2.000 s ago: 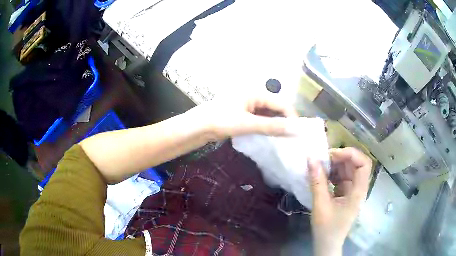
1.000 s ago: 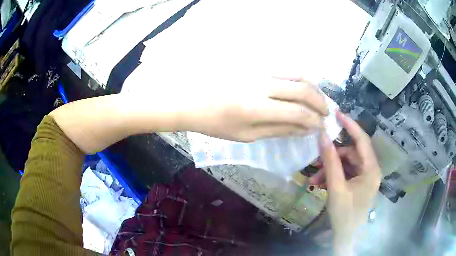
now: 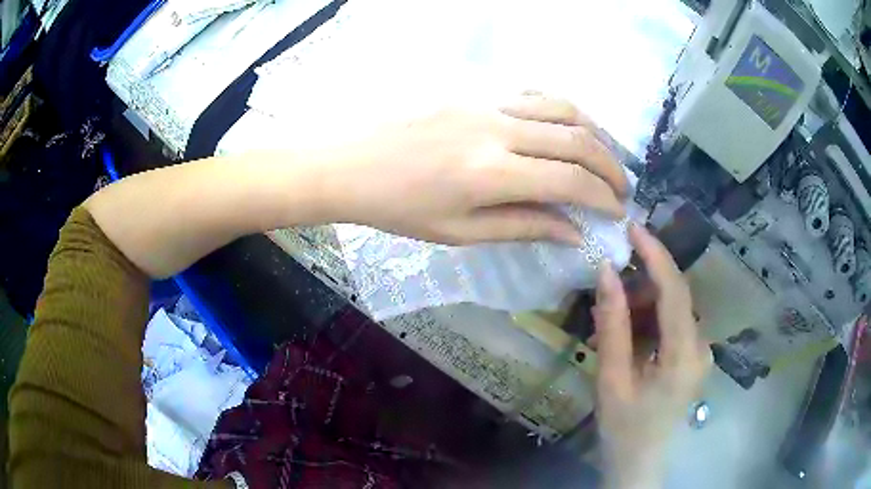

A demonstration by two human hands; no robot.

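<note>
A white lace panel, partly see-through with a raised pattern, lies over the front of the machine bed and reaches up to the needle area. My left hand lies flat over it, fingers pointing right, and presses on its upper part. My right hand holds the panel's right end between thumb and fingers. The fingertips of both hands nearly meet there. The sewing machine head, pale with a green-purple label, stands just beyond them. The presser foot is hidden or too blurred to tell.
Bright white cut pieces cover the table beyond my hands. The worn table edge runs in front. Thread tension knobs are at the right. A blue bin with crumpled white pieces sits at lower left. Dark cloth lies at far left.
Over the two seconds, the white piece went from being held above my lap to lying on the machine bed by the needle area. Since one second ago, the hands have shifted only slightly.
</note>
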